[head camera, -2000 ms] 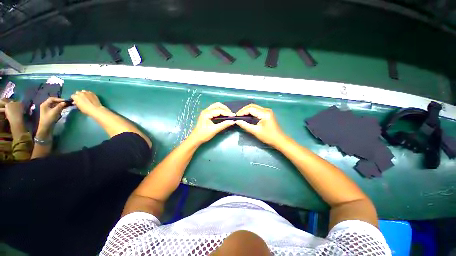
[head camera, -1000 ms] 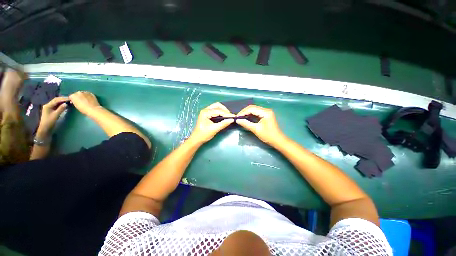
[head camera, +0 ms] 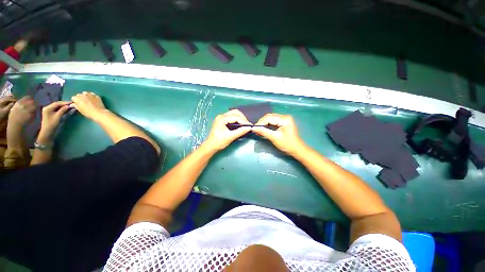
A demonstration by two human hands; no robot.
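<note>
My left hand (head camera: 225, 130) and my right hand (head camera: 277, 132) meet over the green bench, both bare. Their fingertips pinch a thin dark piece (head camera: 240, 126) between them; it lies level, edge-on, and the fingers cover much of it. A small stack of dark blanks (head camera: 256, 110) lies on the bench just beyond my fingertips, partly hidden by them. A loose overlapping pile of charcoal blanks (head camera: 367, 141) lies to the right of my right hand.
A black head strap (head camera: 449, 141) lies at far right. A white rail (head camera: 239, 79) divides bench from conveyor belt, which carries spaced dark strips (head camera: 220, 52) and a white patterned card (head camera: 127, 52). At left, other people's hands (head camera: 53, 119) work dark pieces. A blue stool (head camera: 417, 251) stands below.
The strips and white card on the belt have shifted left. My hands stay in place, with the pinched piece now looking thinner. At far left, another person's hand and red sleeve have appeared by the belt.
</note>
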